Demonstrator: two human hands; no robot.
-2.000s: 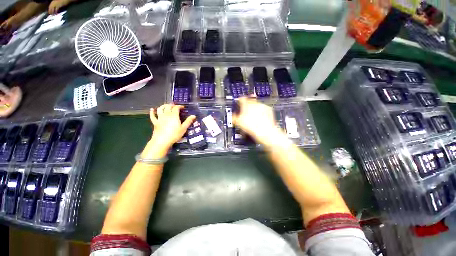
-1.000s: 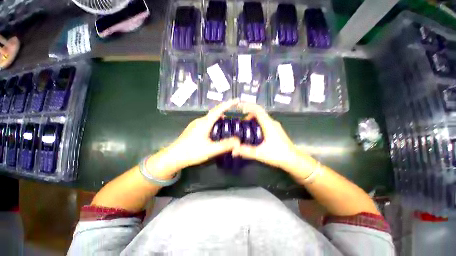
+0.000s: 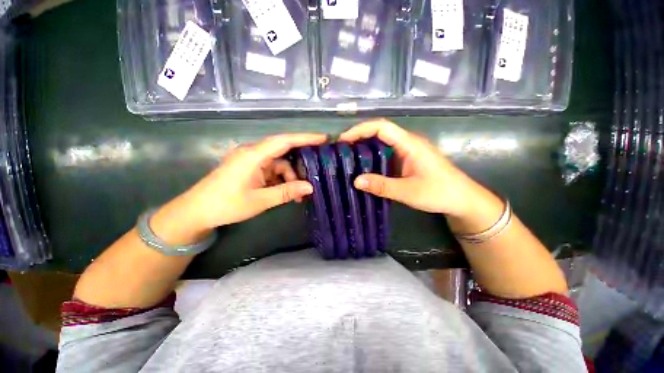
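A group of several dark purple-blue phones (image 3: pixel 346 207) stands edge to edge close to my body, ribbed sides up. My left hand (image 3: pixel 247 178) holds its left side, thumb on the outer phone. My right hand (image 3: pixel 411 171) holds its right side, thumb on top of the phones. Their screens and keys are hidden. Beyond my hands lies the clear blister tray (image 3: pixel 349 109). Its near pockets hold white paper slips with a black mark, such as this paper slip (image 3: pixel 187 60), and no phones.
A glossy dark green bench (image 3: pixel 240 251) lies under the phones. A crumpled clear film (image 3: pixel 581 151) lies on its right. The stacked blister trays (image 3: pixel 641 167) stand at the far right edge, blurred. The left-hand tray (image 3: pixel 22 211) is cut off at the left edge.
The view has tilted down and closer. Phones left the near tray pockets and came between both hands. The group has since turned so its long ribs point toward me.
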